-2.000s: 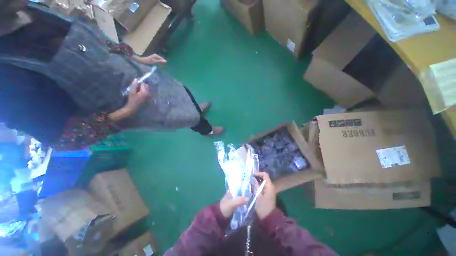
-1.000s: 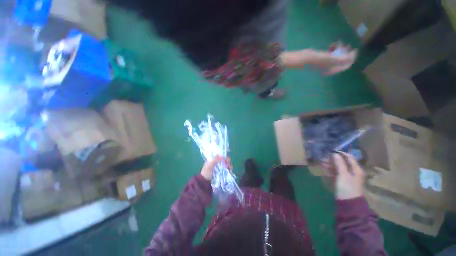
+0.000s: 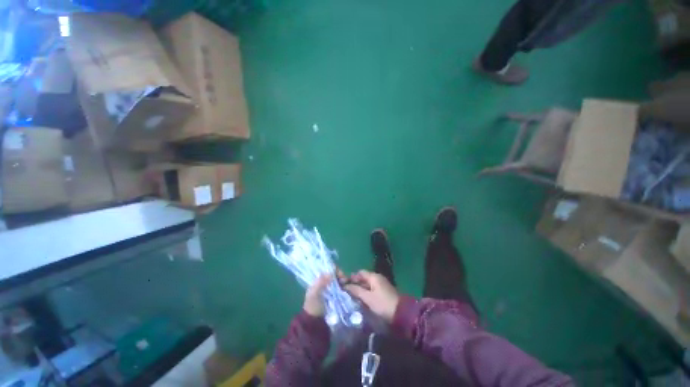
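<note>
A bunch of shiny, whitish clear plastic bags is held low in front of me. My left hand is closed around the bunch near its lower end. My right hand touches the right side of the bunch with bent fingers; whether it grips a bag is hard to tell. An open carton of shiny grey-blue bagged packets is at the right edge, partly cut off, beside a small stool.
Brown cartons are stacked at the upper left, above a white-edged table. More cartons lie at the right. A person's leg and shoe show at the upper right. Green floor lies between.
My right hand has come from the open carton to the bunch in my left hand. The view has turned left, so the carton now sits at the right edge. The other person shows only by the legs.
</note>
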